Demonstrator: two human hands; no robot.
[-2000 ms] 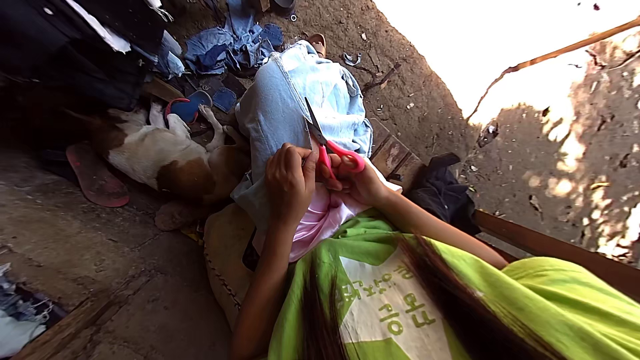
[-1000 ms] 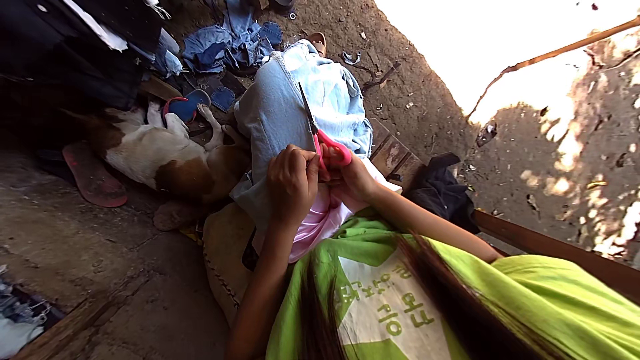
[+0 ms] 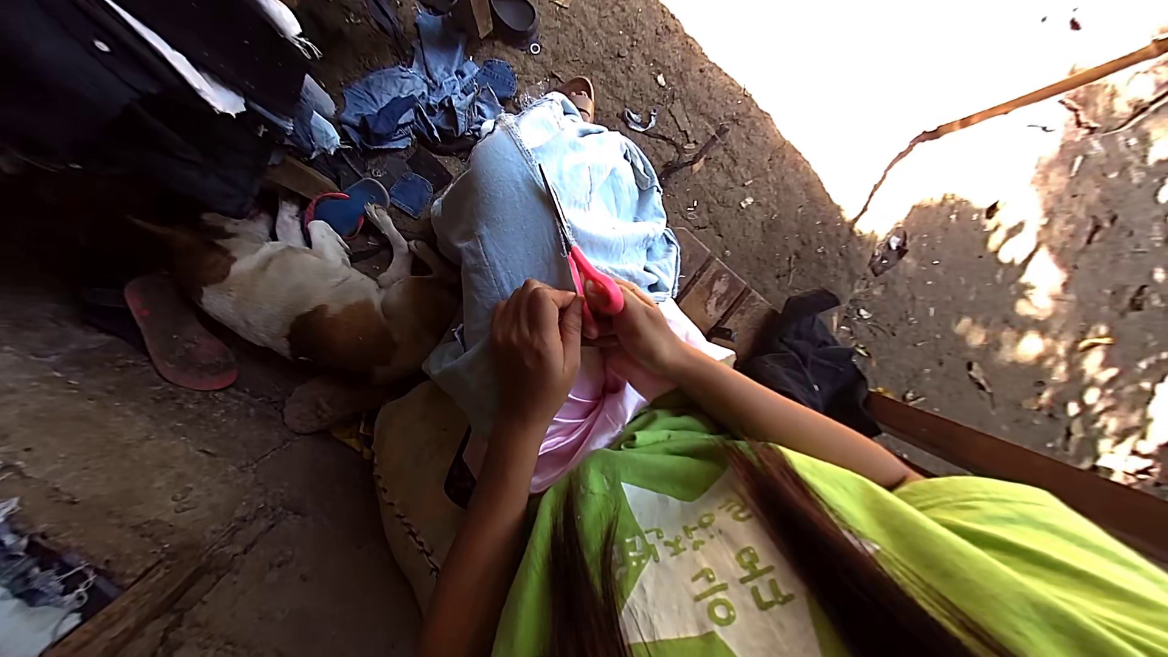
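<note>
Scissors with pink-red handles [image 3: 598, 285] point away from me over light blue denim [image 3: 497, 214] on my lap. My right hand [image 3: 643, 333] has its fingers around the handles; the blades lie close together. Beside it, my left hand [image 3: 534, 351] is closed with thumb and fingers pinched near the handles; whatever it pinches is too small or hidden to tell. Pink satiny cloth [image 3: 579, 424] lies bunched below both hands, against my green shirt.
A brown and white dog [image 3: 301, 292] lies on the ground at the left, near a worn flip-flop sole [image 3: 178, 333]. Denim scraps [image 3: 420, 91] are heaped ahead. Dark cloth [image 3: 808, 360] lies at the right by a wooden plank [image 3: 1013, 447].
The scissors have turned slightly in my right hand, and their handles look closer together than two seconds ago. Both hands stay near each other over the lap.
</note>
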